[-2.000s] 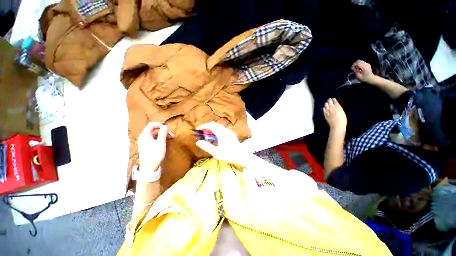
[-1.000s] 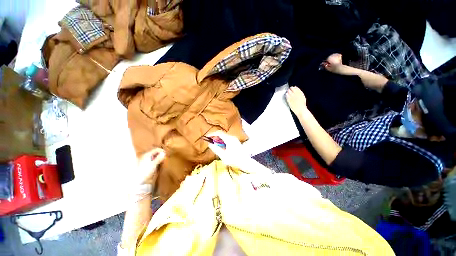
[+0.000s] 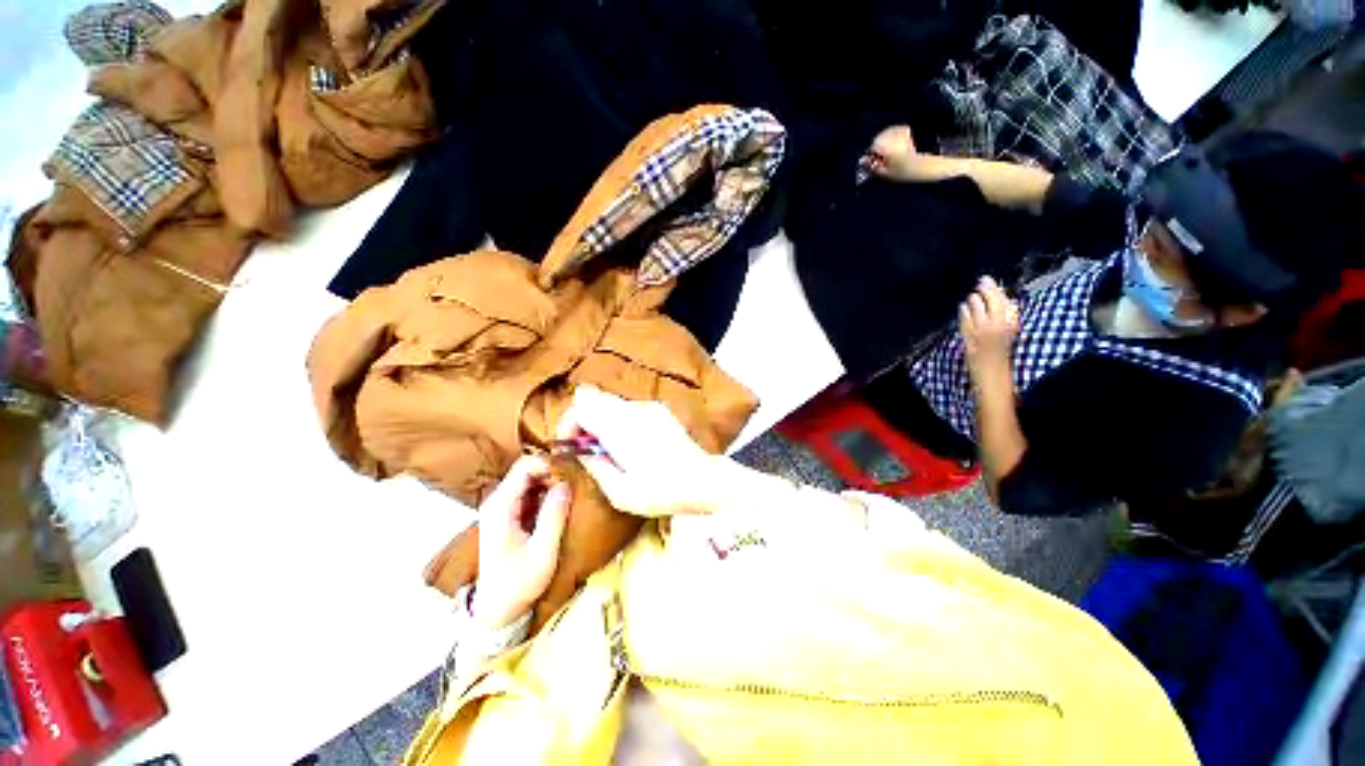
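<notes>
A brown padded jacket (image 3: pixel 449 359) lies bunched on the white table in front of me. Its hood (image 3: pixel 681 187), with plaid lining, points to the far side. My left hand (image 3: pixel 521 531) pinches the brown cloth at the jacket's near part. My right hand (image 3: pixel 636 449) is just beside it, closed around small dark snips (image 3: pixel 575 446) with red and blue glints, at the same spot of cloth. The blades are too small to make out.
A heap of brown jackets (image 3: pixel 113 322) lies at the upper left, black garments (image 3: pixel 599 75) on the far side. A phone (image 3: pixel 147 609) and red box (image 3: pixel 75 688) are at left. A masked co-worker (image 3: pixel 1138 374) sits at right near a red stool (image 3: pixel 883 449).
My left hand has moved in from the left to meet my right hand at the cloth. The view has turned, so table and heap appear shifted left. The co-worker's arms have moved.
</notes>
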